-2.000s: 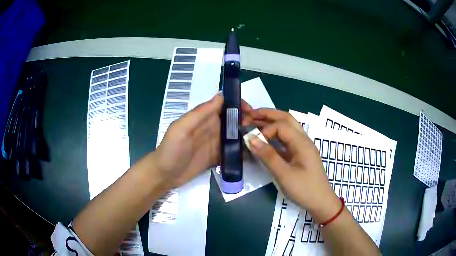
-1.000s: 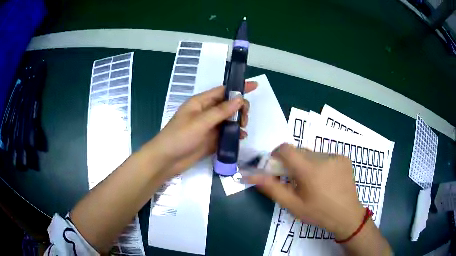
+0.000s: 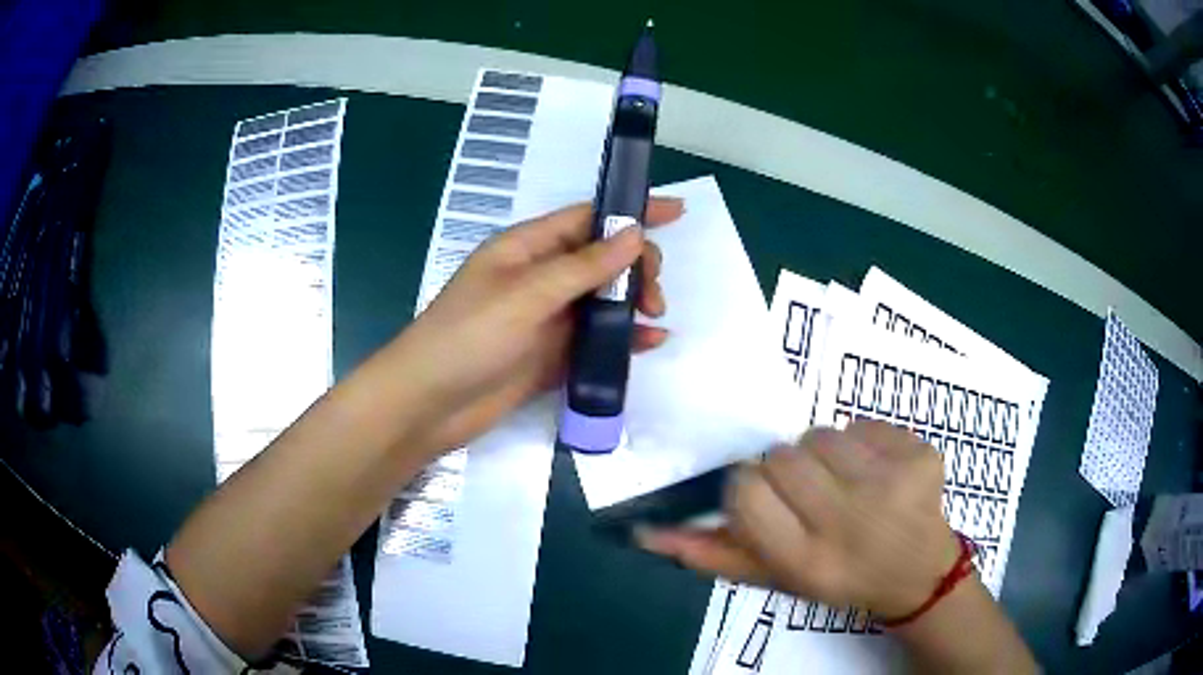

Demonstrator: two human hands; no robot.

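My left hand (image 3: 528,297) is closed around a purple-and-black pen device (image 3: 603,356), which stands nearly upright in view, cone nose away from me. My left thumb lies over part of a small pale label (image 3: 617,273) on its black side. My right hand (image 3: 831,521) is closed, blurred, to the lower right of the pen, around a dark, angled blade or tweezers (image 3: 673,501) pointing left; its grip is hidden in the fingers. The dark tool is apart from the pen, over the lower edge of the small-print sticker sheet (image 3: 699,382).
Left are a silver label strip (image 3: 275,303) and a grey label strip (image 3: 475,554). Black-framed sticker sheets (image 3: 924,422) lie under and beyond my right hand. At right are a dot sticker sheet (image 3: 1119,409) and a white oblong (image 3: 1104,578). Dark waiting pens (image 3: 50,303) are far left.
My left hand has closed around the pen, thumb over its label, and the pen has tilted slightly. My right hand has moved from the pen down and right, and its dark tool now shows.
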